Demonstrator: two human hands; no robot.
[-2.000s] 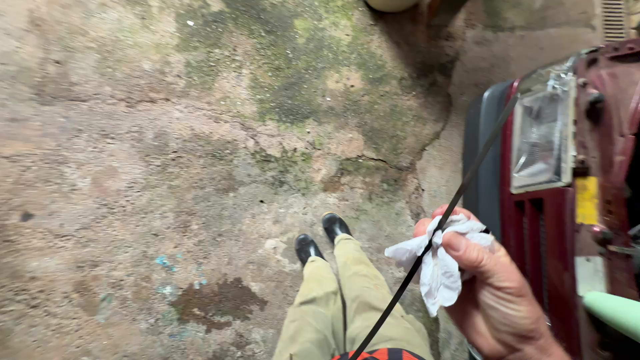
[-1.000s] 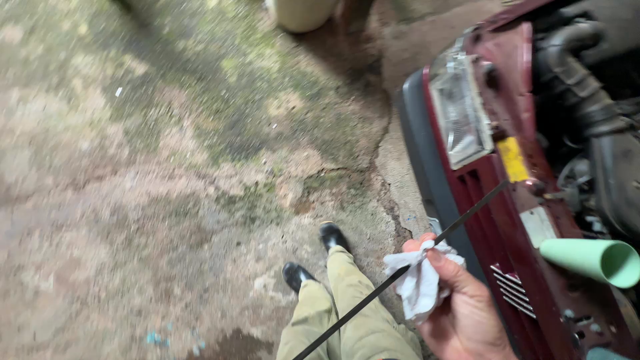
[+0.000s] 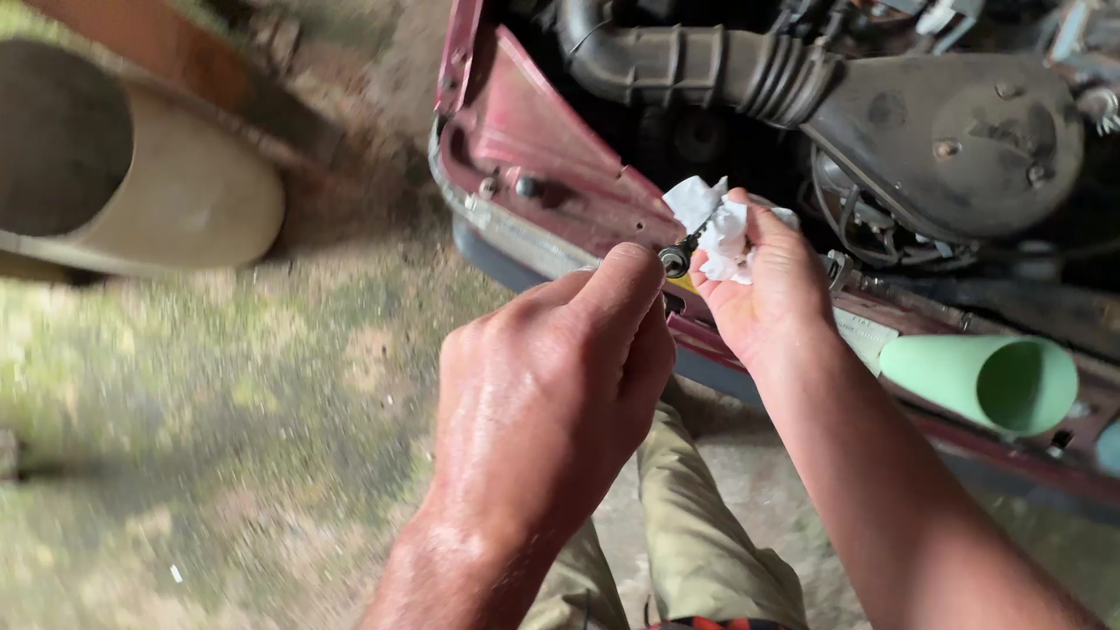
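Note:
My left hand point(image 3: 560, 367) pinches the dark round end fitting of a thin black rod, likely an engine oil dipstick point(image 3: 675, 260), over the front edge of a dark red car. Just right of it, my right hand point(image 3: 766, 271) holds a crumpled white paper wipe point(image 3: 724, 232) around the rod beside that fitting. Most of the rod is hidden behind the wipe and the fingers. Beyond my hands lies the open engine bay, with a black air filter housing point(image 3: 954, 144) and its ribbed intake hose point(image 3: 691, 66).
A pale green plastic funnel or cup point(image 3: 927, 367) lies on the front crossmember at right. At far left a large cream container point(image 3: 206, 188) is beside a rusty brown beam point(image 3: 188, 61). Below is the stained concrete floor point(image 3: 262, 455). My legs are against the car's front.
My left hand has come into view and now grips the rod's fitting; earlier only my right hand showed, holding the wipe around the rod. The view has swung towards the engine bay.

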